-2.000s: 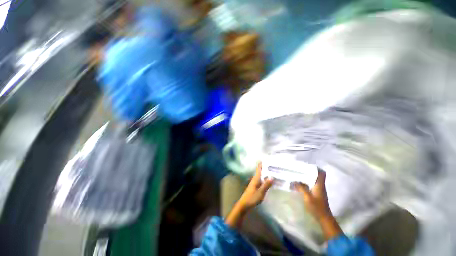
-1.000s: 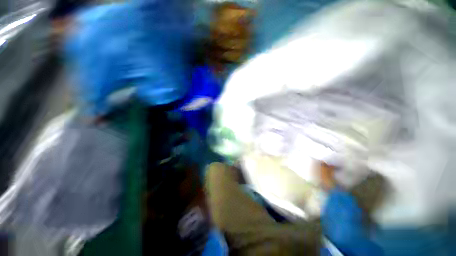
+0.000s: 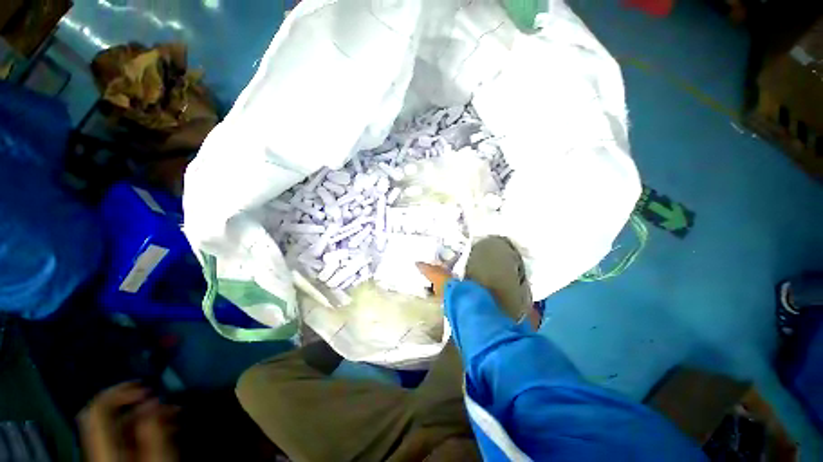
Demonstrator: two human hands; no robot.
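The white woven bag (image 3: 577, 153) is open in front of my knees, with a heap of small white and grey-lilac cut-outs (image 3: 338, 212) inside. Flat white insert blanks (image 3: 406, 260) lie on the heap at the near side, beside crumpled yellowish clear film (image 3: 388, 311). My right hand (image 3: 436, 275) is at the right edge of the blanks, touching them; the sleeve hides much of it, so its grip is unclear. My left hand (image 3: 131, 426) is blurred at the lower left, away from the bag, fingers apart, with nothing visible in it.
A blue plastic stool (image 3: 149, 257) and crumpled brown paper (image 3: 158, 86) are left of the bag. A person in blue (image 3: 45, 207) is at the left edge. Cartons (image 3: 794, 99) stand at upper right. A green arrow (image 3: 666, 213) marks the floor (image 3: 722, 262). Another person's shoe shows far right.
The view has swung right, bringing the bag to the centre. The insert earlier held in both hands is no longer in them together. My left hand is now far left; my right hand is over the bag.
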